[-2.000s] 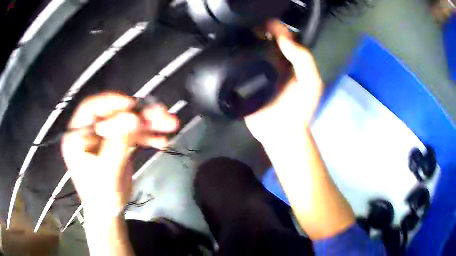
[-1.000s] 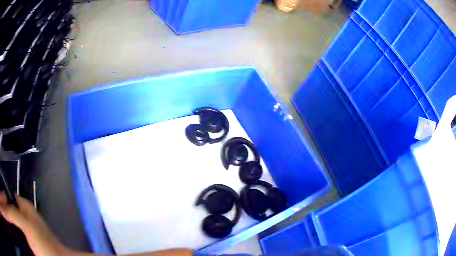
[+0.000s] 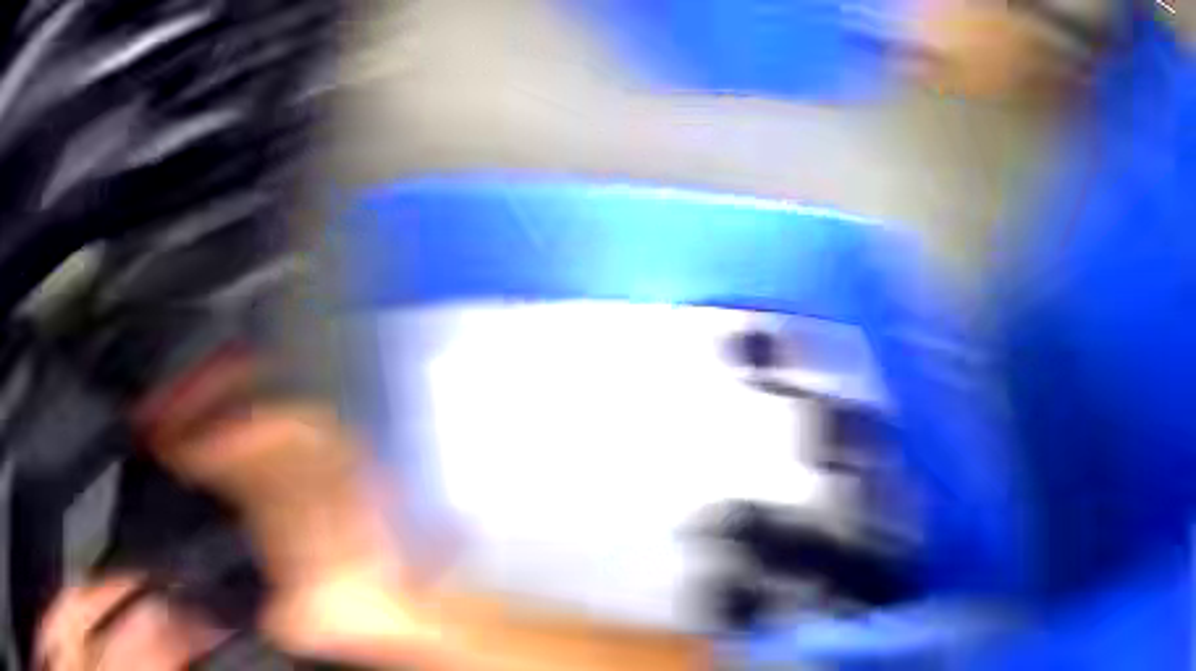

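Note:
The view is heavily blurred. My right hand (image 3: 256, 452) reaches in from the bottom at the left, beside the rack. My left hand (image 3: 125, 629) is at the bottom left corner, partly cut off, with its fingers curled. A dark shape (image 3: 177, 518) lies between my hands; blur hides whether it is headphones and whether either hand grips it. Several black headphones (image 3: 813, 564) lie along the right side of the white liner (image 3: 590, 446) inside the open blue tote (image 3: 617, 249).
Blurred dark rack tiers (image 3: 171, 157) fill the left. Blue totes (image 3: 1102, 354) stand at the right, and another blue tote (image 3: 748, 39) is at the top. A blurred brownish thing (image 3: 990, 53) is at the top right. Grey floor (image 3: 525, 118) lies behind the open tote.
The view has swung left, so the tote sits farther right. My left hand has come into view at bottom left. My right hand appears farther into the picture, beside the rack.

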